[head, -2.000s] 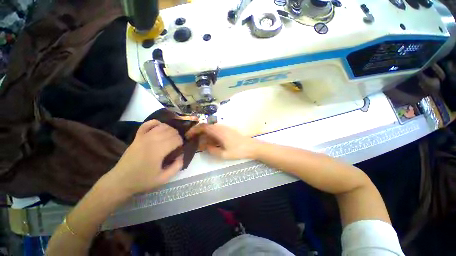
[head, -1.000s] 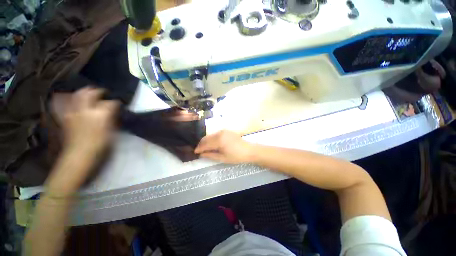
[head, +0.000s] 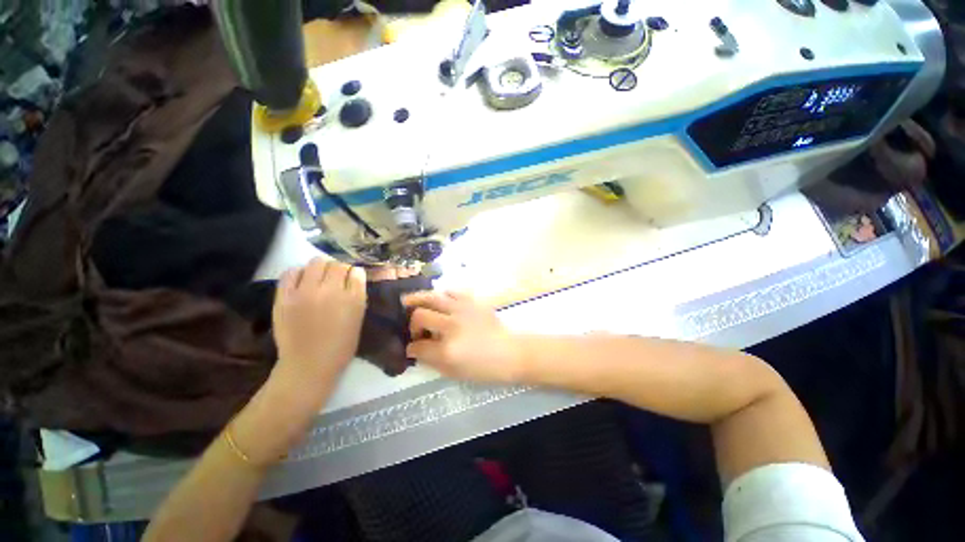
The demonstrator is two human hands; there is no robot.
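A dark brown and black garment (head: pixel 138 318) lies in a heap left of the needle. Its narrow dark end (head: pixel 383 337) reaches to the presser foot area (head: pixel 407 265) and lies between my hands. My left hand (head: pixel 321 318) presses on the cloth just left of and below the needle, fingers close together. My right hand (head: pixel 455 333) pinches the cloth's right edge with its fingertips, below and right of the needle. The exact spot under the foot is hidden by glare and small parts.
The white sewing machine head (head: pixel 550 138) with its lit control panel (head: pixel 804 116) spans the top. A small yellow-and-black tool (head: pixel 605 192) lies under the arm. A ruler tape (head: pixel 783 291) runs along the table's front edge. A dark post (head: pixel 262 53) stands upper left.
My left hand has come back from the heap at the left to the cloth beside the needle. My right hand has moved slightly down. The cloth end is now bunched between the hands.
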